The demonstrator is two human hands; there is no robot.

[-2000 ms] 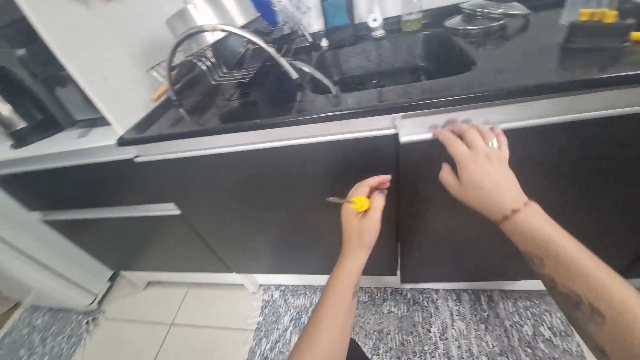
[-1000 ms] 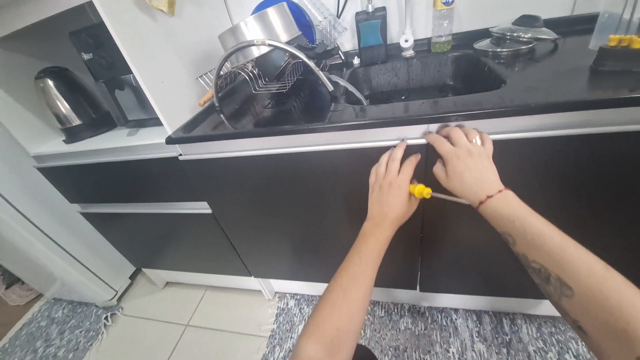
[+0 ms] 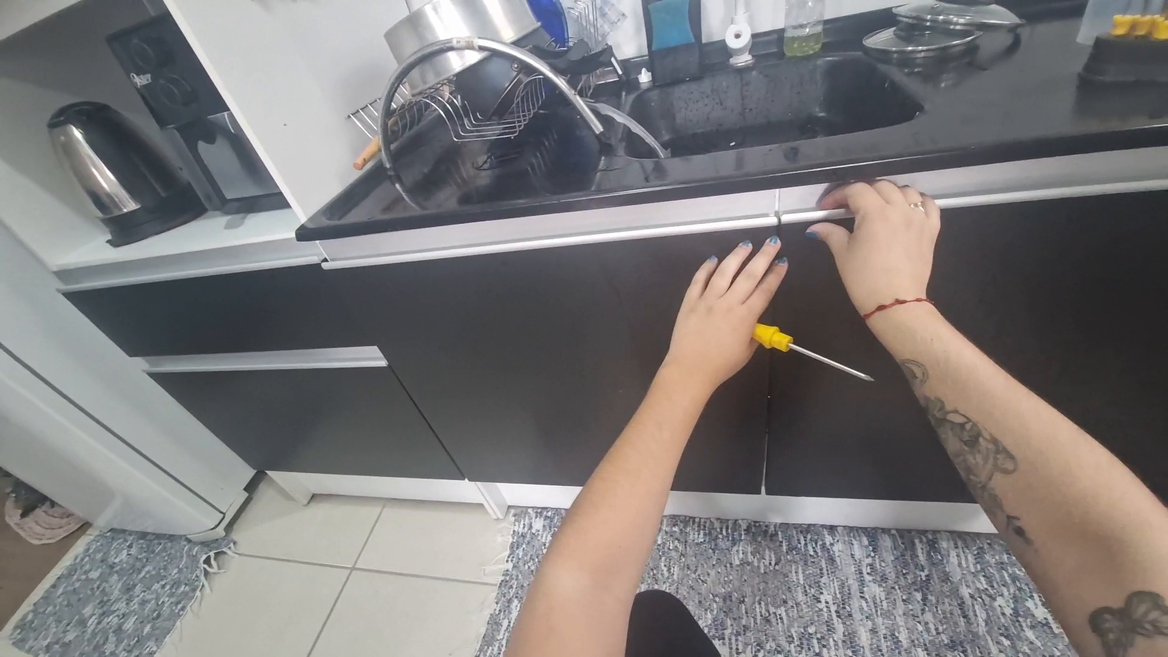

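My left hand point(image 3: 725, 315) holds a screwdriver point(image 3: 774, 338) by its yellow handle, partly hidden under the palm. Its metal shaft points right and slightly down, and the fingers lie spread on the dark cabinet door point(image 3: 584, 365), near its top right corner. With its fingers hooked over the metal edge pull, my right hand point(image 3: 885, 237) grips the top of the dark cabinet door on the right point(image 3: 1049, 347); its thumb is on the front. Both doors look closed, with a narrow seam between them.
Above the doors is a black countertop point(image 3: 1031, 109) with a sink point(image 3: 776, 100). A dish rack point(image 3: 484, 114) with pots stands left of it, pot lids point(image 3: 920, 41) to the right. An electric kettle point(image 3: 119, 173) sits on the left shelf. A rug point(image 3: 776, 575) covers floor below.
My left hand has moved up to the top of the left door, with the screwdriver still in it. My right hand stays at the right door's top edge. The view has shifted.
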